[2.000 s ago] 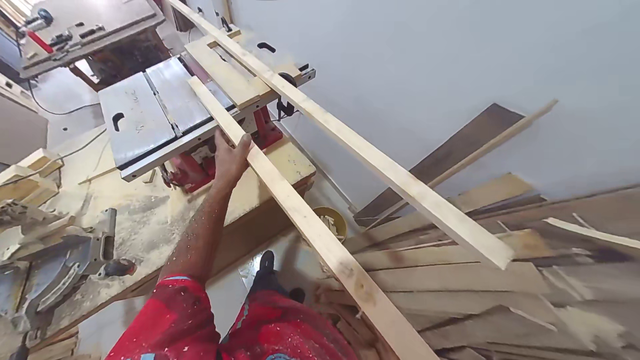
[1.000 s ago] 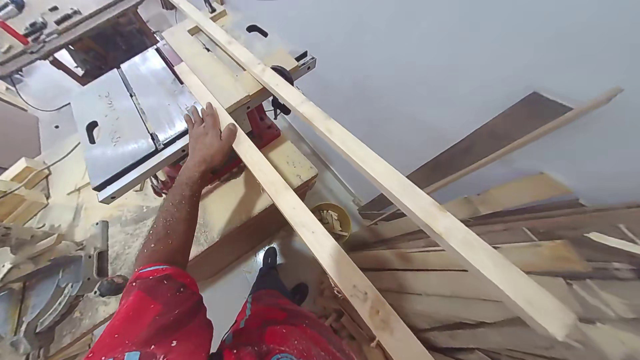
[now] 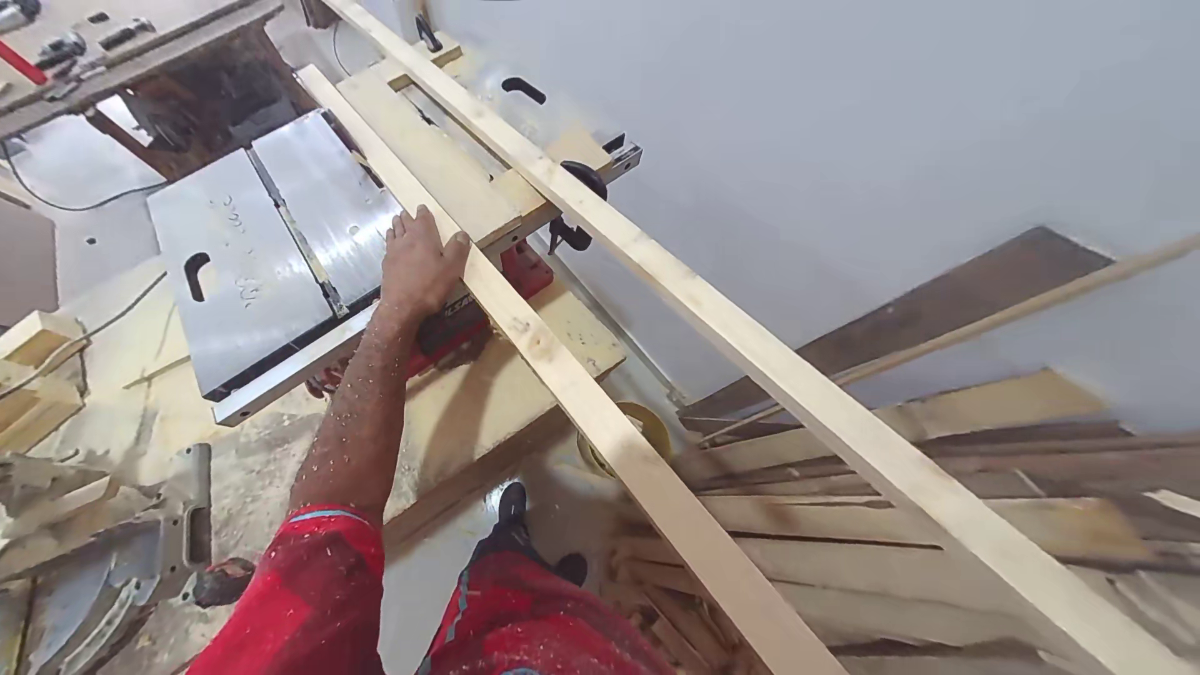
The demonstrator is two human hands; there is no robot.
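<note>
My left hand (image 3: 424, 260) rests on a long wooden strip (image 3: 562, 375), its fingers on the near left edge and thumb across the top. The strip lies along a wooden fence board (image 3: 422, 155) on the table saw (image 3: 253, 225), and its near end runs out of view at the bottom. A second long wooden strip (image 3: 712, 305) lies across the right side of the saw, roughly parallel to the first. Wood dust speckles my forearm. My right hand is not in view.
Boards (image 3: 844, 534) are stacked at the lower right, with a dark board (image 3: 937, 309) against the wall. A bucket (image 3: 656, 427) stands under the strip. A mitre saw (image 3: 141, 581) is at lower left; a workbench (image 3: 141, 56) with tools stands at upper left.
The strip by my left hand has moved forward along the fence board. My left hand has gone from holding its side to lying over its top and edge.
</note>
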